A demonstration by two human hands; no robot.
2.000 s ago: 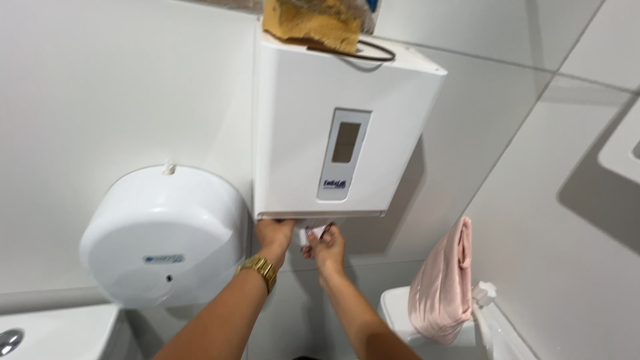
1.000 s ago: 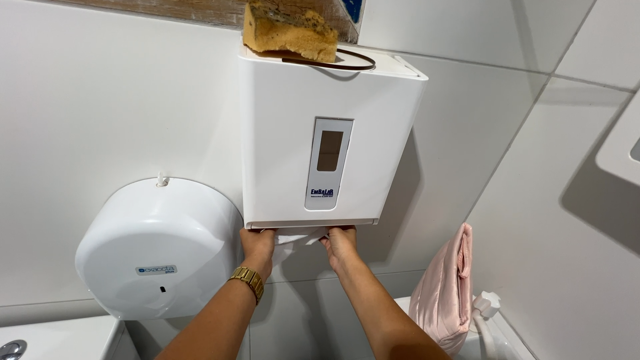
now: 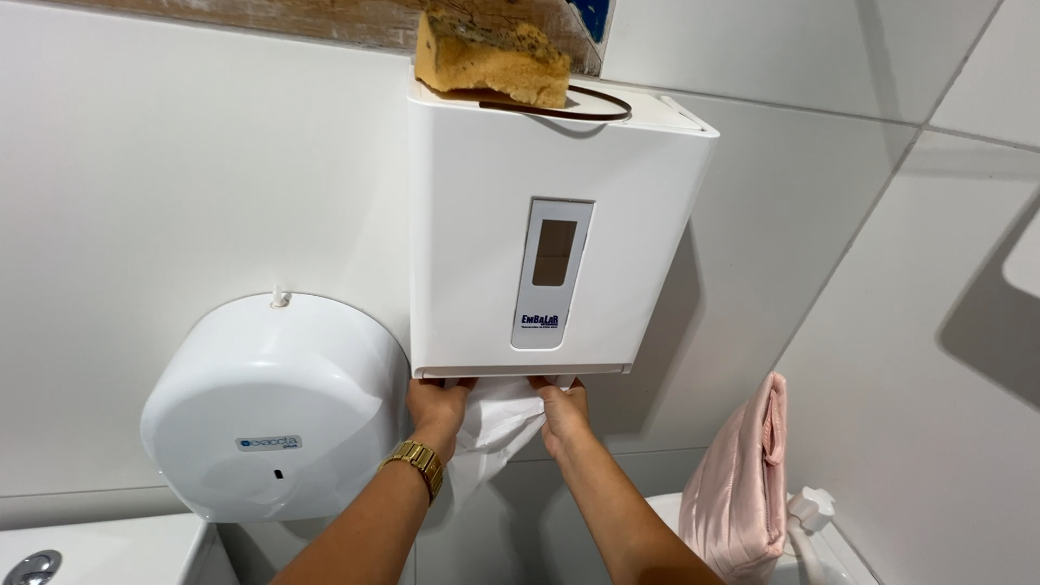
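A white plastic paper towel dispenser (image 3: pixel 479 244) with a narrow window is mounted on the wall. White paper (image 3: pixel 494 414) hangs from its bottom slot, between my hands. My left hand (image 3: pixel 436 410), with a gold watch at the wrist, is raised to the left part of the slot; its fingertips are hidden under the dispenser's edge. My right hand (image 3: pixel 565 410) grips the right side of the paper just below the slot. Whether my left fingers hold paper cannot be seen.
A yellow sponge (image 3: pixel 491 61) and a thin brown band (image 3: pixel 601 106) lie on the dispenser. Left of it is a round toilet-roll dispenser (image 3: pixel 268 398), above a toilet cistern (image 3: pixel 106 540). A pink quilted pouch (image 3: pixel 735 487) stands lower right, beside a white tap handle (image 3: pixel 812 509).
A larger sheet of white paper now hangs below the dispenser than one second ago. My right hand was lower and turned differently two seconds ago; it is now up at the slot.
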